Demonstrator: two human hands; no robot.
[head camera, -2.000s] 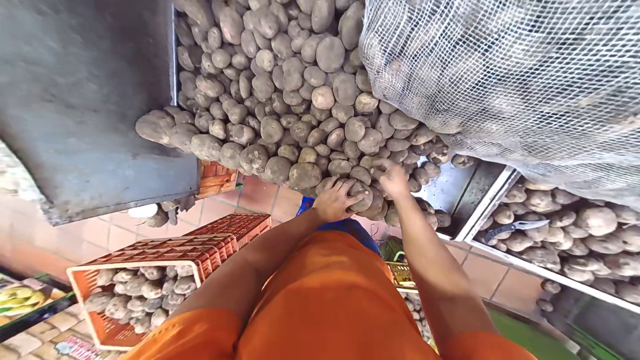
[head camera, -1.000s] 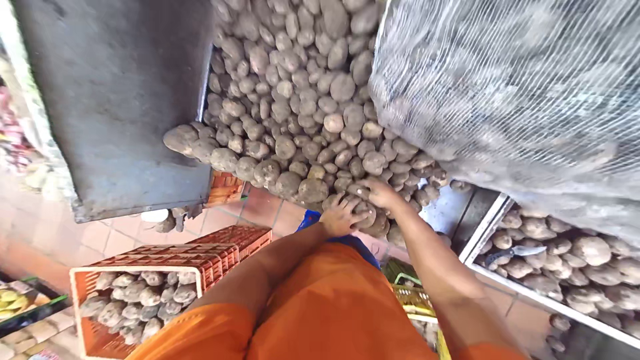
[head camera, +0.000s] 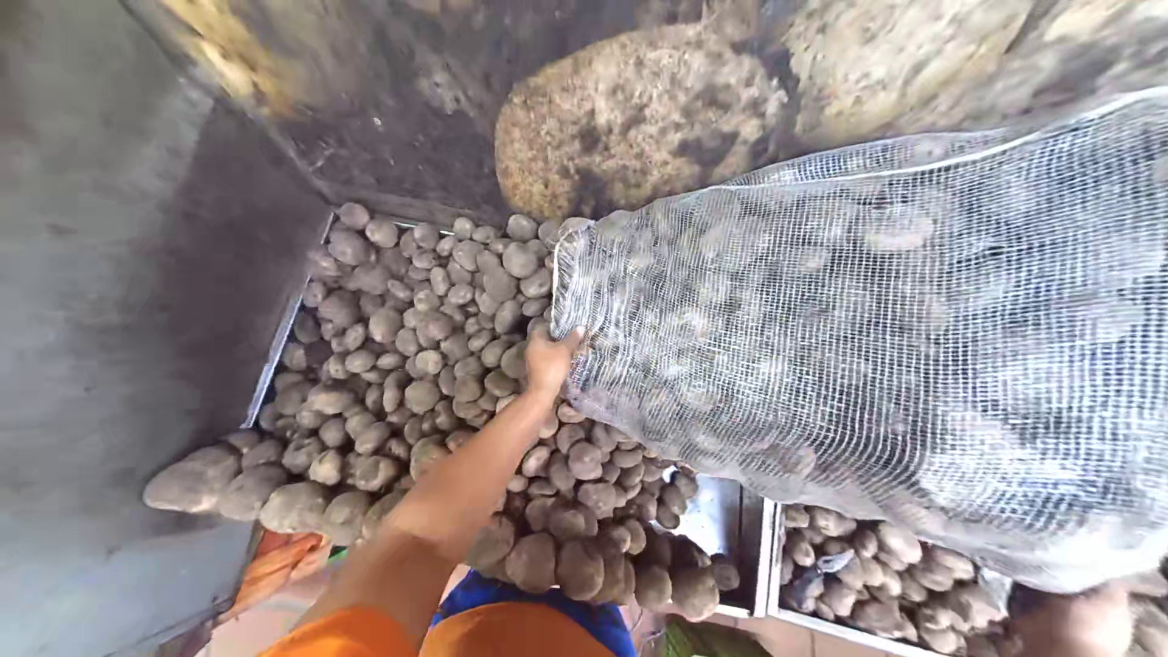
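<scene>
A large white mesh sack (head camera: 821, 347) filled with potatoes lies at the right, its gathered mouth over a bin of loose potatoes (head camera: 420, 365). My left hand (head camera: 550, 359) grips the edge of the sack's mouth, with the arm stretched across the pile. At the lower right, my right hand (head camera: 1072, 620) is blurred and partly under the sack's lower edge; its fingers are hidden. Larger potatoes (head camera: 297, 506) line the near edge of the pile.
A second bin of potatoes (head camera: 881, 575) stands at the lower right, with a knife (head camera: 835, 560) lying on them. A grey metal panel (head camera: 109, 347) rises at the left. Behind the bin is a stained wall (head camera: 411, 109). Tiled floor (head camera: 785, 634) shows below.
Both hands have left the potatoes at the pile's near edge. My left hand has moved to the sack's mouth and taken hold; my right hand has moved right, to the sack. The view has shifted farther up.
</scene>
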